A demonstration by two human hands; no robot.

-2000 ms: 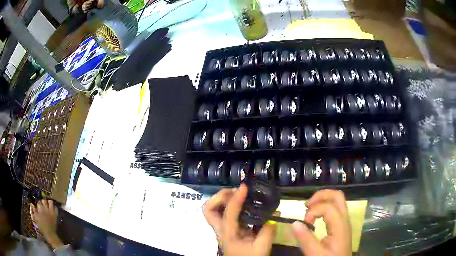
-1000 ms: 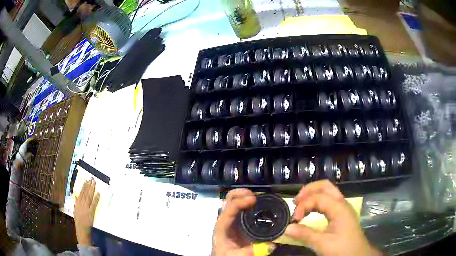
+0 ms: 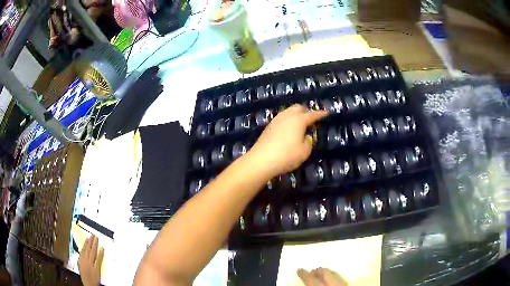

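My left hand (image 3: 288, 137) reaches over the black compartment tray (image 3: 335, 226), fingers bent down at the middle row, with a yellow band on one finger. Whether it touches or holds a unit is hidden under the hand. Round black units (image 3: 319, 212) stand on edge in rows in the tray. My right hand (image 3: 321, 276) is cut off by the bottom edge; only some fingers show, over the pale yellow release liner (image 3: 346, 254), and no object shows in them. A black strip sheet (image 3: 254, 265) lies left of the bare liner.
Stacked black sheets (image 3: 159, 167) lie left of the tray, loose black sheets (image 3: 134, 103) behind them. A fan (image 3: 100, 72) and a drink cup (image 3: 240, 44) stand behind. Another person's hand (image 3: 90, 260) is at far left, near a brown gridded tray (image 3: 50, 195). Clear plastic (image 3: 464, 167) lies right.
My left hand has moved from the near edge with the round unit to the tray's middle row. My right hand has dropped toward the bottom edge. The unit is no longer visible between my hands.
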